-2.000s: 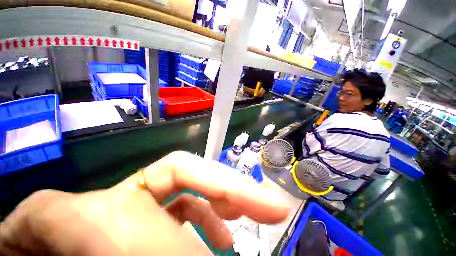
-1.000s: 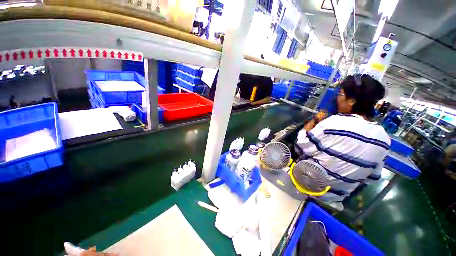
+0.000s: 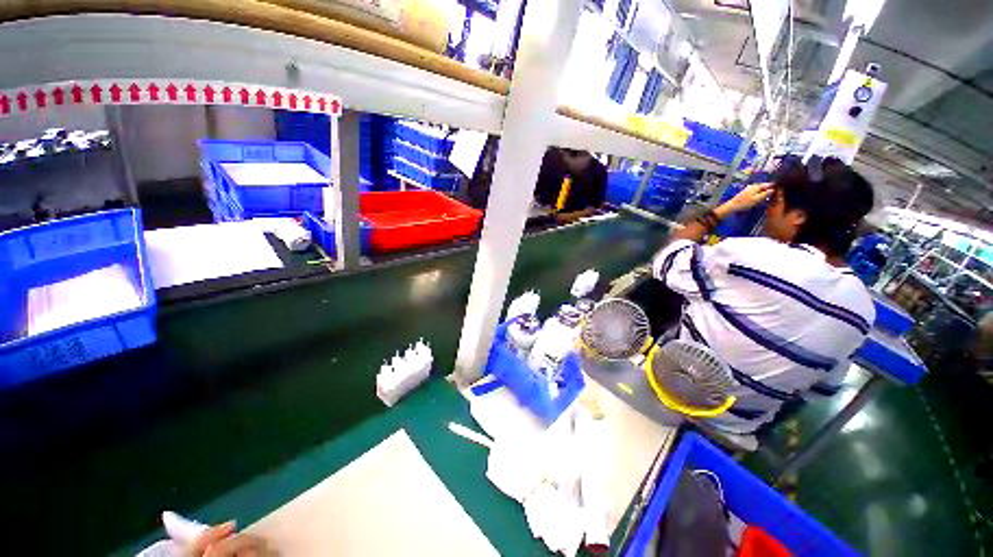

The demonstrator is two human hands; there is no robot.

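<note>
Bare fingers (image 3: 227, 541), apparently of my left hand, show small at the bottom left edge, by a tan sheet (image 3: 376, 506). A white, rounded tip (image 3: 183, 527) lies against them; I cannot tell whether it is a gloved fingertip of my right hand or a white part. The rest of both hands is cut off, so their grip is hidden. A group of white units (image 3: 404, 372) with a spiky top edge stands at the belt side of the green mat (image 3: 433, 432), touched by no hand.
A small blue box (image 3: 536, 383) holds whitish bottles. Beside it lie a white cloth (image 3: 534, 479) and a thin pale stick (image 3: 469, 434). A white post (image 3: 512, 196) stands by the dark green belt (image 3: 272, 359). Two fans (image 3: 690, 376), a blue crate (image 3: 751, 495) and a seated person (image 3: 762, 305) are right.
The large bare hand that covered the foreground has withdrawn to the bottom left edge, uncovering the white units and mat. The seated person has raised an arm to the head.
</note>
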